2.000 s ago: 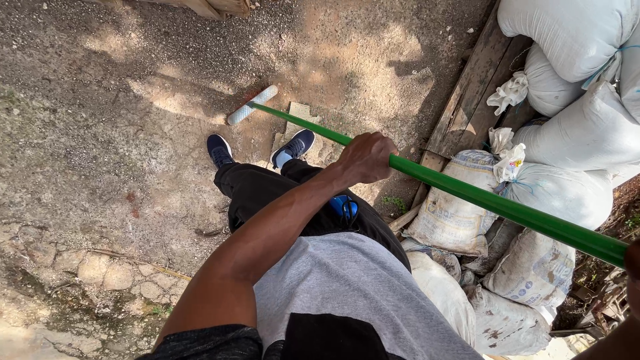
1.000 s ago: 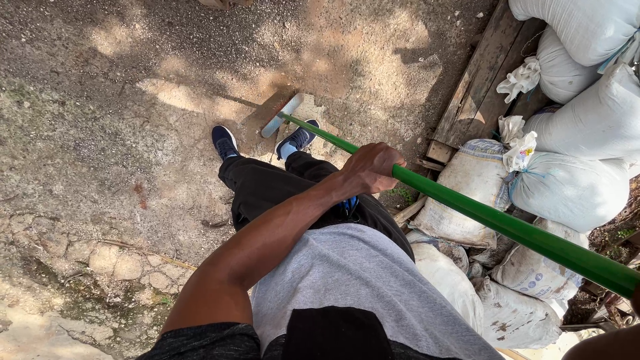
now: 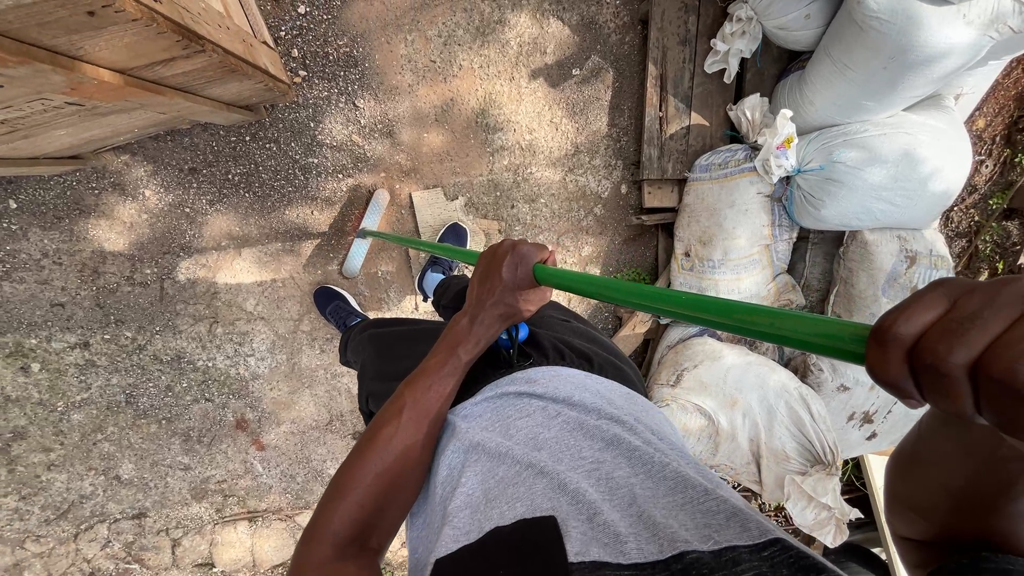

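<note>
A broom with a long green handle [image 3: 688, 308] slants across the view, from the upper left down to the right edge. Its narrow head [image 3: 366, 234], pale blue-white on top, rests on rough ground just beyond my dark blue shoes. My left hand [image 3: 510, 280] is wrapped around the middle of the handle, over my black trousers. At the right edge, my right hand [image 3: 948, 352] grips the handle's upper end, and part of that hand lies outside the view. Reddish dirt shows beside the broom head. A torn piece of cardboard [image 3: 432, 214] lies by one shoe.
Tied white woven sacks [image 3: 876, 172] are piled along the right, with stained ones [image 3: 740, 408] lower down. Wooden planks [image 3: 670, 88] run alongside them. A wooden crate [image 3: 120, 76] stands at the upper left. Cracked, uneven ground [image 3: 232, 544] shows at the lower left.
The broom head was in front of one shoe a second ago and is now farther left, nearer the other. Both hands have kept their hold. The view has shifted, showing more of the crate.
</note>
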